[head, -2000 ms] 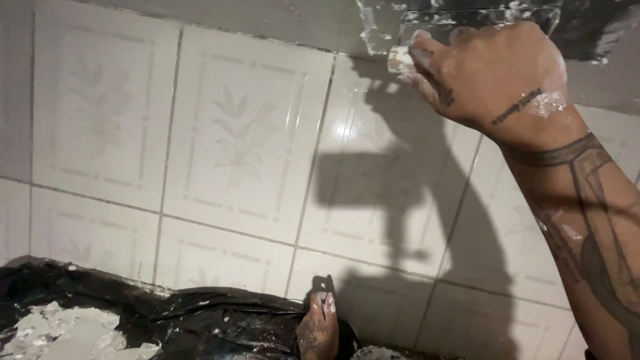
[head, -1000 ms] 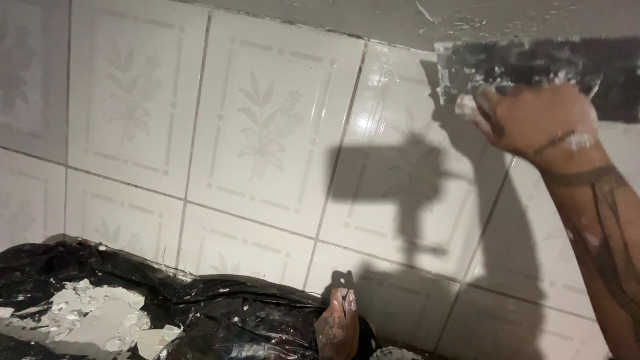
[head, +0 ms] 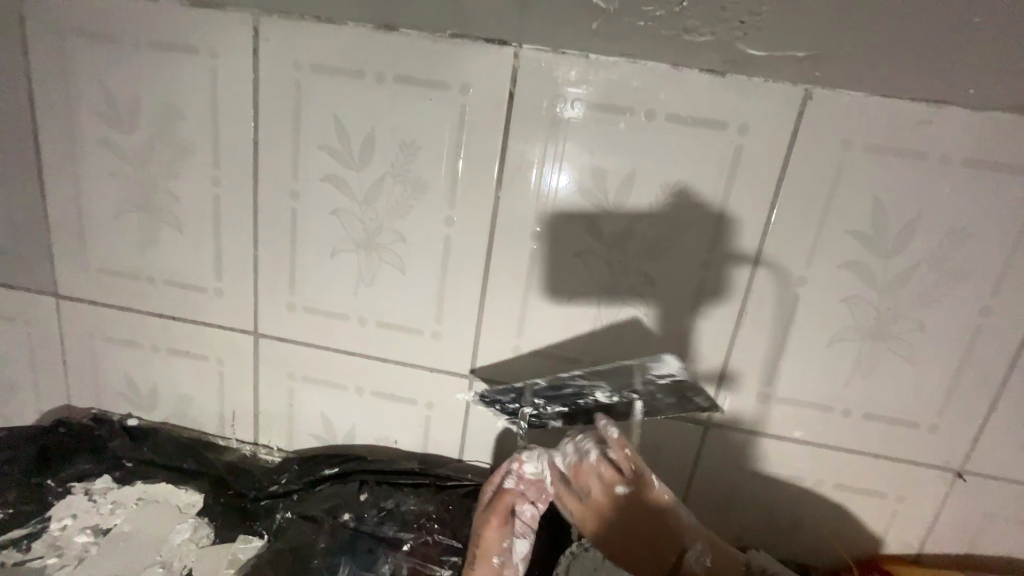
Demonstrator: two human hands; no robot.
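Note:
A rectangular metal plastering trowel (head: pixel 600 392) is low in the centre, its blade smeared with dark and white material. My right hand (head: pixel 632 496), spotted with white paste, grips its handle just below the blade. Close against the right hand and the handle's left end is my left hand (head: pixel 512 512), its fingers bent and coated with white paste. Whether it holds anything is hidden. Behind both hands rises a wall of white tiles (head: pixel 384 208) with a leaf and flower pattern, crossed by shadows.
Black plastic sheeting (head: pixel 360 504) lies along the wall's foot, with a heap of whitish plaster pieces (head: pixel 136 520) on it at lower left. Grey plastered wall (head: pixel 880 48) runs above the tiles. A whitish object (head: pixel 588 560) shows at the bottom edge, and something orange at lower right.
My right hand and the trowel have come down from the grey wall strip above the tiles to beside my left hand. The two hands were far apart before.

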